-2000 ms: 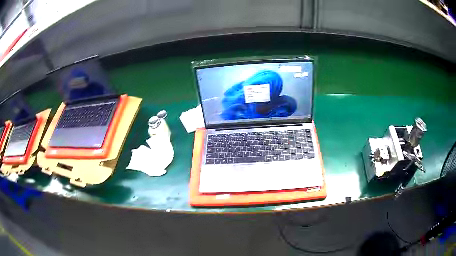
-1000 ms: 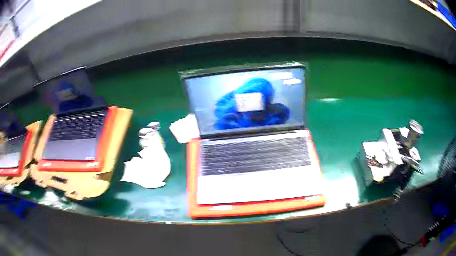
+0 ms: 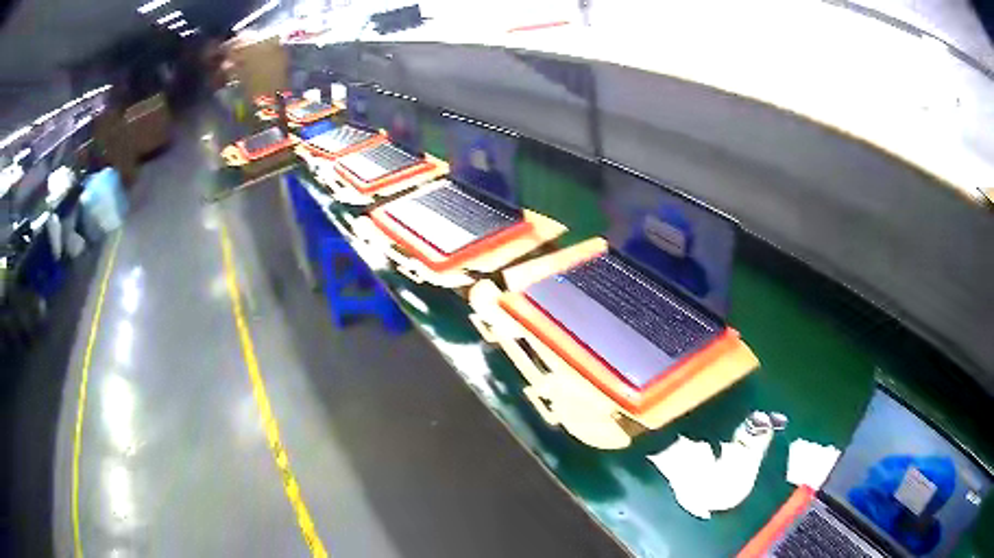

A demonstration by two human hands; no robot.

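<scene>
Neither of my hands is in the picture. An open grey laptop (image 3: 908, 480) with a blue swirl and a small white box on its screen is cut off at the lower right, on a red-orange tray (image 3: 779, 523). Another open laptop (image 3: 627, 311) lies left of it on a red-orange tray inside a tan cardboard tray (image 3: 594, 420). A crumpled white cloth (image 3: 714, 474) with small clear-topped bottles (image 3: 766, 421) at its upper end lies between the two laptops.
Several more open laptops (image 3: 452, 216) on trays recede along the green bench (image 3: 621, 490). A blue plastic stool (image 3: 360, 286) stands at its edge. The grey aisle has yellow lines (image 3: 258, 387). A lit shelf (image 3: 763, 65) runs overhead.
The view has swung left along the bench. The nearest laptop has shifted to the lower right edge, the metal fixture has left the picture, and the aisle and farther laptops have come in.
</scene>
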